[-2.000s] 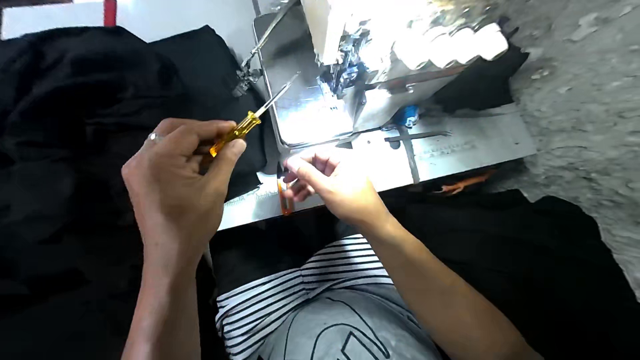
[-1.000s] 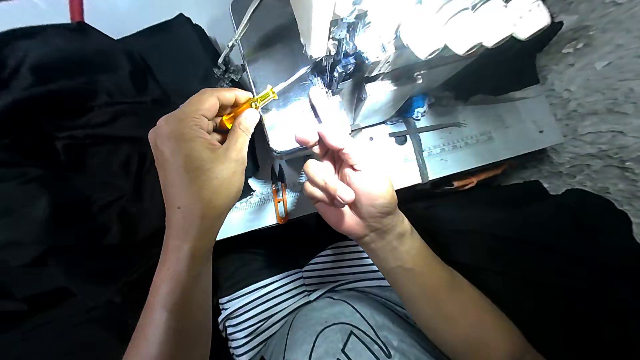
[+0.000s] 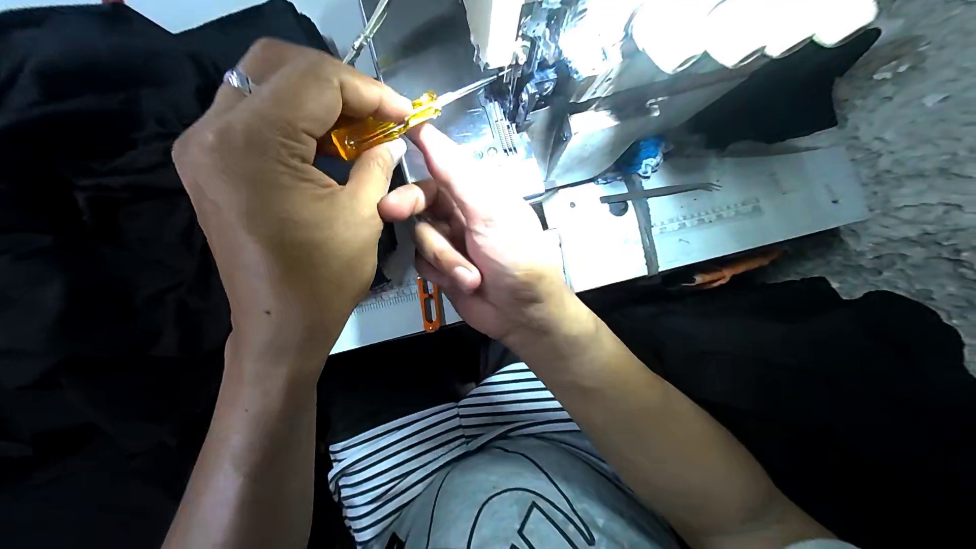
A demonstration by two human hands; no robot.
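My left hand (image 3: pixel 297 160) grips a screwdriver by its yellow translucent handle (image 3: pixel 385 126). The metal shaft points up and right, its tip close to the needle area of a sewing machine (image 3: pixel 526 84) under a bright lamp. My right hand (image 3: pixel 488 236) is palm up just right of my left hand, with the index finger stretched up near the front end of the screwdriver handle; whether it touches is unclear. The other fingers curl loosely with nothing seen in them. Below those fingers lie orange-handled thread snips (image 3: pixel 430 305), partly covered by the hand.
Tweezers (image 3: pixel 659 192) lie on the machine table (image 3: pixel 808 183), beside a blue object (image 3: pixel 644 156). White thread-cone-like rounds (image 3: pixel 679 34) stand at the upper right. Black fabric (image 3: pixel 99 229) is heaped at the left, and more (image 3: pixel 808 366) hangs below the table edge at right.
My left hand has moved the screwdriver toward the needle area. My right hand has left the snips and come up beside the screwdriver handle.
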